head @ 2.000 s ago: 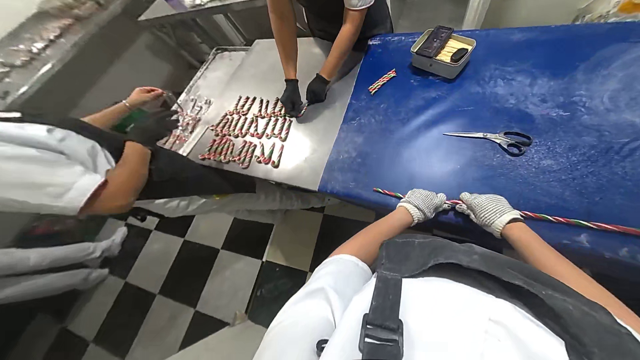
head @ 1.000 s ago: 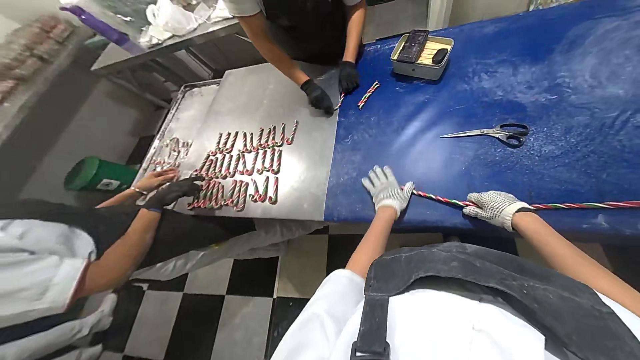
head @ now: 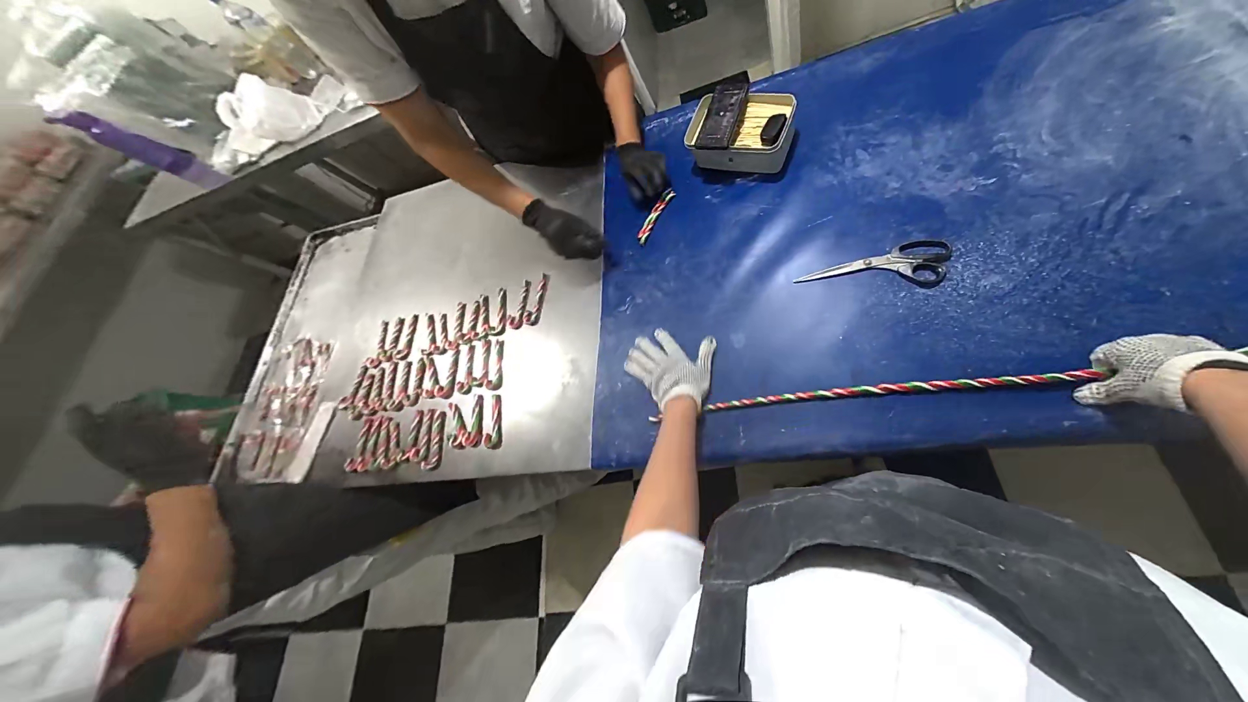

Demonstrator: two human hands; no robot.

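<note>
A long twisted candy rope point(head: 897, 388), red, white and green, lies along the near edge of the blue table. My left hand point(head: 671, 368), in a white knit glove, lies flat with fingers spread over the rope's thin left end; the tip shows past the wrist. At the far right my right hand point(head: 1150, 370), gloved alike, is closed around the rope. Scissors point(head: 882, 263) with black handles lie beyond the rope. A short candy piece point(head: 655, 216) lies at the blue table's left side, by a co-worker's black-gloved hand.
A metal tin point(head: 743, 161) with sticks and dark blocks stands at the back. Left, a steel surface point(head: 556, 390) carries rows of candy canes point(head: 429, 375); wrapped ones lie on a tray point(head: 327, 258). One co-worker stands across at back left, another at near left.
My right hand has moved right along the rope, away from my left hand. The far co-worker's hands have come apart. The near-left co-worker's gloved hand has moved away from the canes.
</note>
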